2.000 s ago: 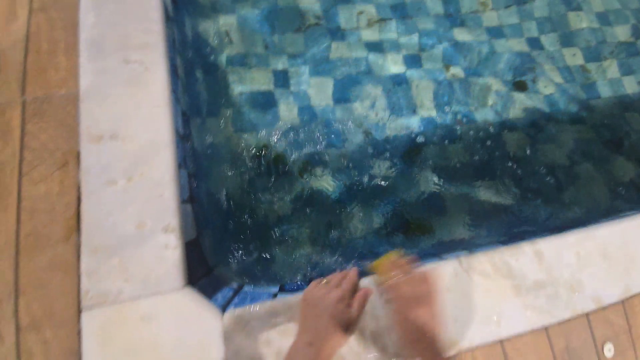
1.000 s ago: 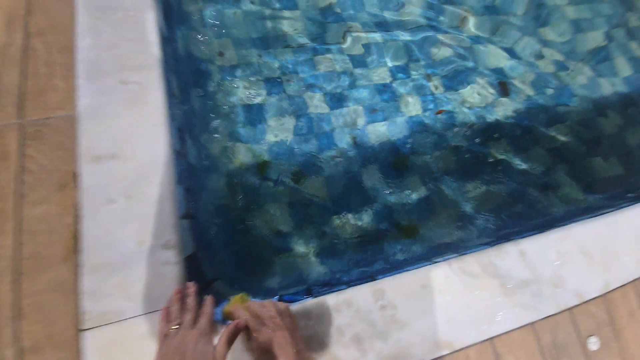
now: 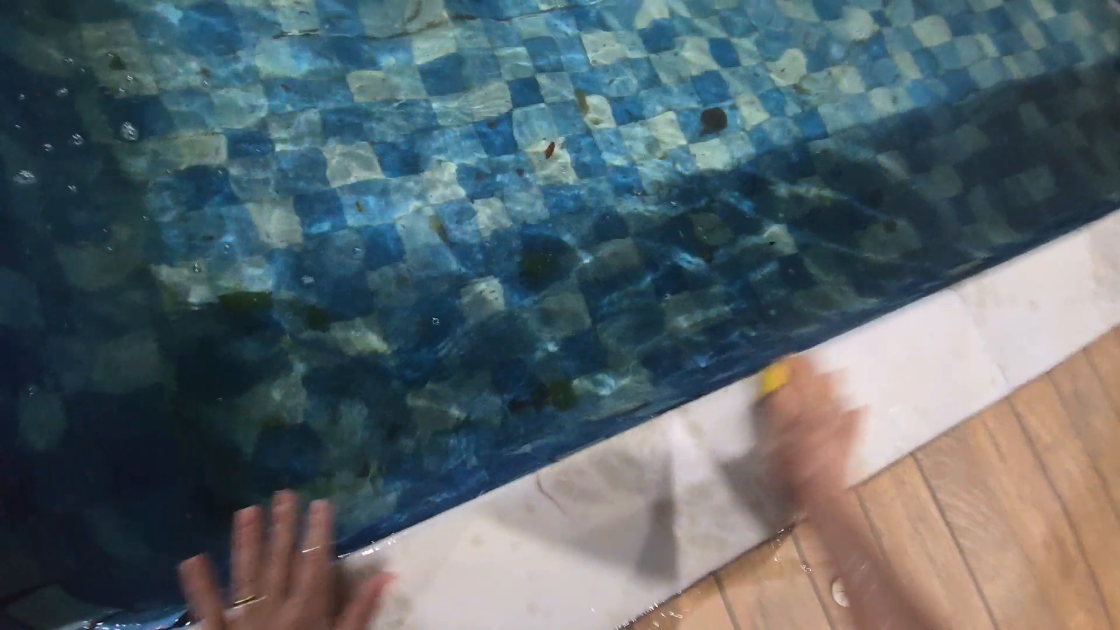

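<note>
My right hand [image 3: 809, 429], blurred, is closed around a small yellow object [image 3: 775, 377], perhaps a sponge, over the white stone coping [image 3: 927, 350] of a pool. Only the object's yellow end shows past the fingers. At the bottom left my left hand [image 3: 280, 577] lies with fingers spread at the coping's inner edge, a ring on one finger, and nothing is seen in it. The pool water [image 3: 490, 219] lies beyond both hands, over blue and pale mosaic tiles.
Wood-look deck planks [image 3: 1006, 490] run along the outer side of the coping, with a small round pale disc [image 3: 840, 592] set in them beside my right forearm. A dark round spot [image 3: 713, 121] and small bits of debris show in the pool.
My hands were close together near the pool's corner one second ago; now they are far apart, the right one farther right along the coping with the yellow object. The view has shifted.
</note>
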